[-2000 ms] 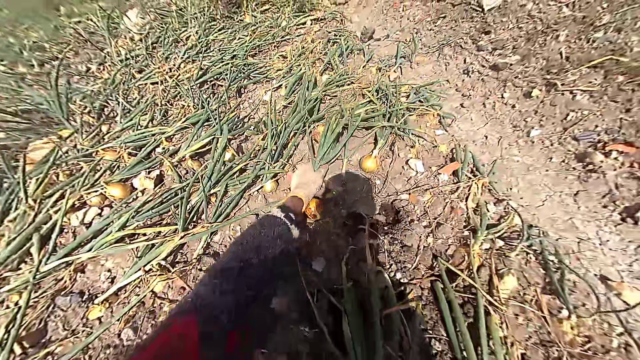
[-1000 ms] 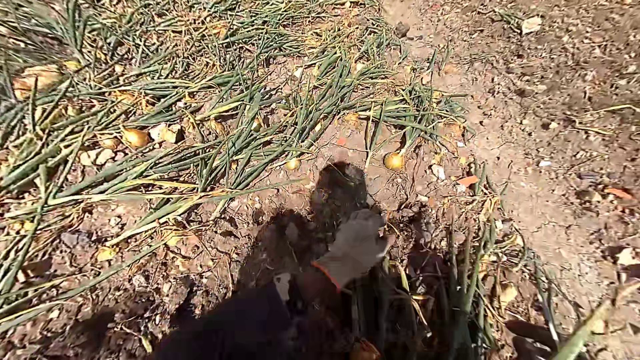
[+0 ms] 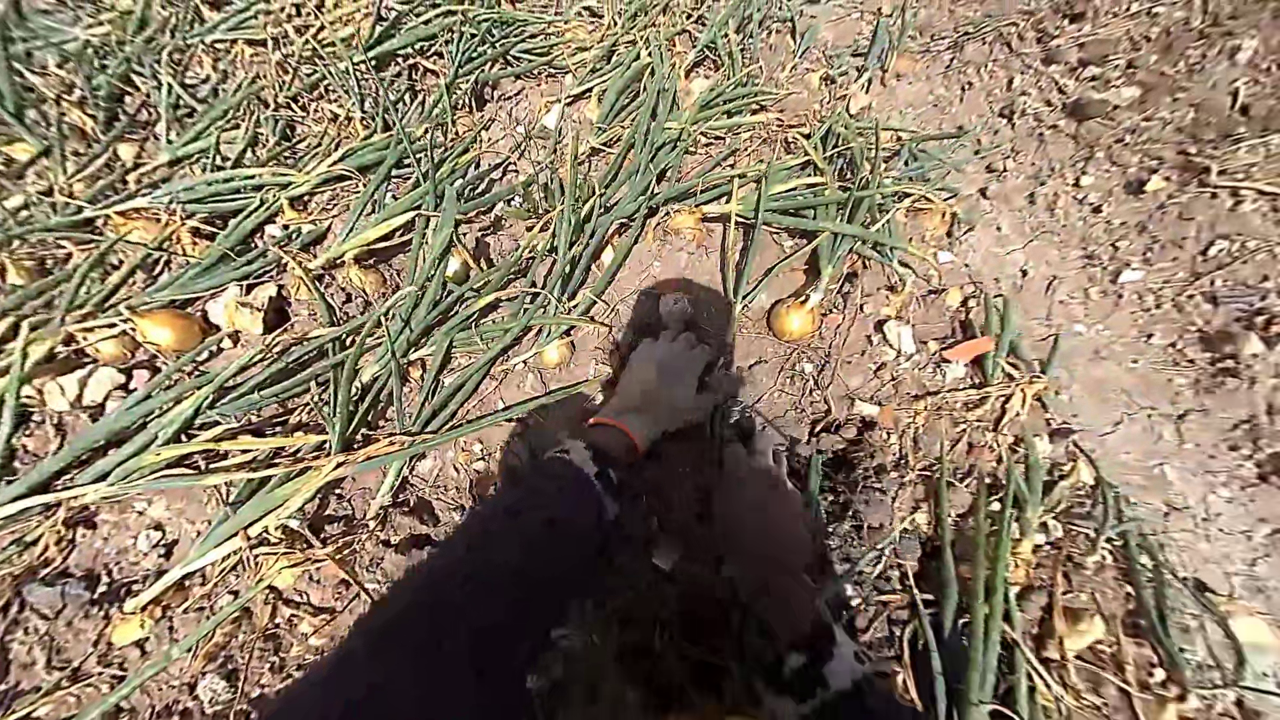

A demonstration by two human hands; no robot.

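Observation:
My left hand [image 3: 660, 388], in a pale glove with an orange cuff, reaches down to the soil inside a dark shadow. Its fingers are bent, and what lies under them is hidden. Close beside it on the right is my right hand [image 3: 752, 475], dim in the shade, its fingers hard to make out. Just beyond the left fingertips lies a small round pale thing [image 3: 676, 308], too dark to name. A yellow onion [image 3: 794, 319] with green leaves rests to the right of both hands. A smaller onion [image 3: 556, 352] sits to the left, near the leaf tips.
Pulled onions with long green tops [image 3: 400, 240] spread over the left and far ground. More onions [image 3: 170, 330] and stones [image 3: 240, 308] lie at the left. Upright green stalks [image 3: 985, 590] stand at lower right, near a reddish shard [image 3: 968, 349]. Cracked soil [image 3: 1130, 400] extends along the right.
The gloved left hand has moved forward and left from its place one second ago, into the shadow's upper part. My right hand now shows beside it.

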